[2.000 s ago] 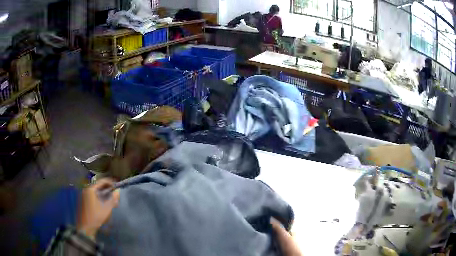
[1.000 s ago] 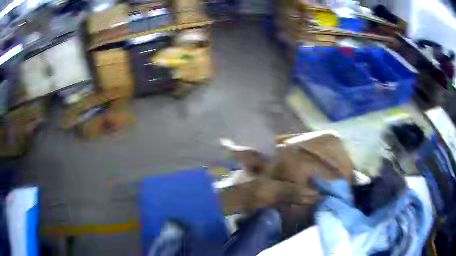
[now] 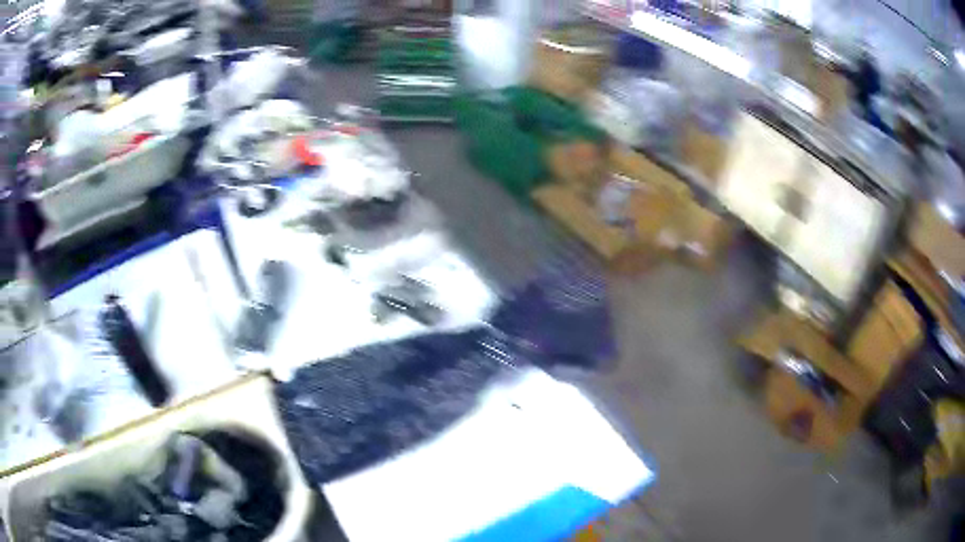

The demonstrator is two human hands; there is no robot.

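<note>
No hand shows in the picture, which is blurred. Nearest in front of me, a dark navy cloth with a pale pattern (image 3: 392,397) lies across a white table (image 3: 455,466) and hangs over its far right edge. At the lower left, a pale container (image 3: 277,423) holds dark and grey items that are too blurred to name. White cloth or sheets (image 3: 423,277) lie beyond the navy cloth.
A white bin (image 3: 106,185) stands at the upper left, beside a white heap with an orange-red item (image 3: 307,150). Green crates (image 3: 416,79) stand at the back. Cardboard boxes (image 3: 593,217) and a framed pale panel (image 3: 794,201) line the right side beyond the grey floor.
The view has swung away from the grey cloth and blue crates to another table. Both hands, seen on the grey cloth two seconds ago, are out of the picture.
</note>
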